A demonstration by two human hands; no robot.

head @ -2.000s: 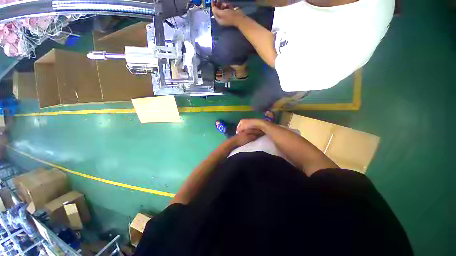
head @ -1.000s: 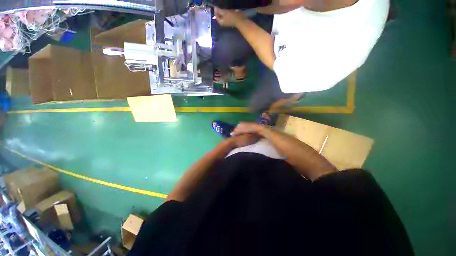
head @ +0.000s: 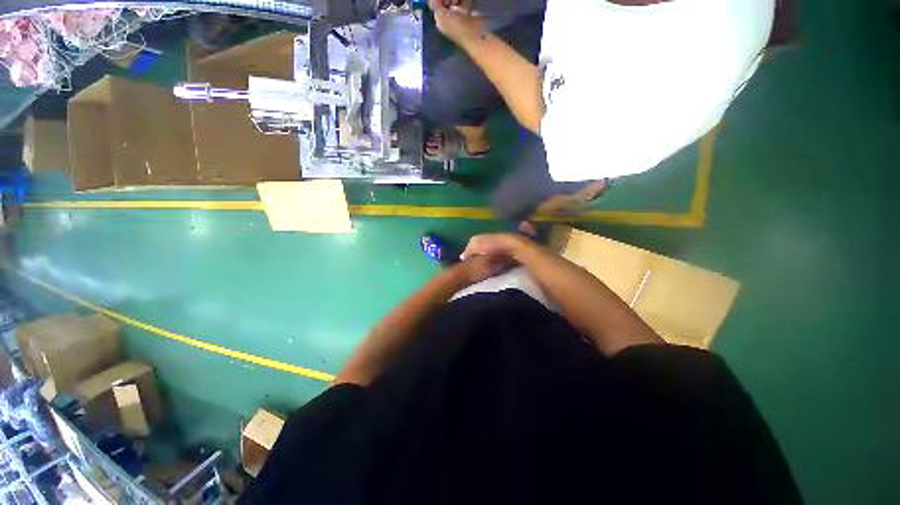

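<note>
My left hand (head: pixel 474 266) and my right hand (head: pixel 496 244) are clasped together in front of my waist, one over the other. They are small in view and their fingers are partly hidden. I see no part in them, and I cannot tell whether anything is enclosed between them. The silver metal press (head: pixel 370 99) stands beyond them at the upper middle, with a rod and cylinder (head: pixel 271 96) pointing left. My hands are well apart from it.
Another person in a white shirt (head: pixel 651 89) works at the press. An open carton (head: pixel 641 281) lies on the floor at right. Large brown cartons (head: pixel 148 138) stand left of the press, with a flat cardboard piece (head: pixel 305 206) nearby. More boxes (head: pixel 69 345) and metal racks are lower left.
My hands stay clasped. The other person's hand has shifted slightly at the press. The view has shifted a little, and one of my blue shoes is now mostly hidden.
</note>
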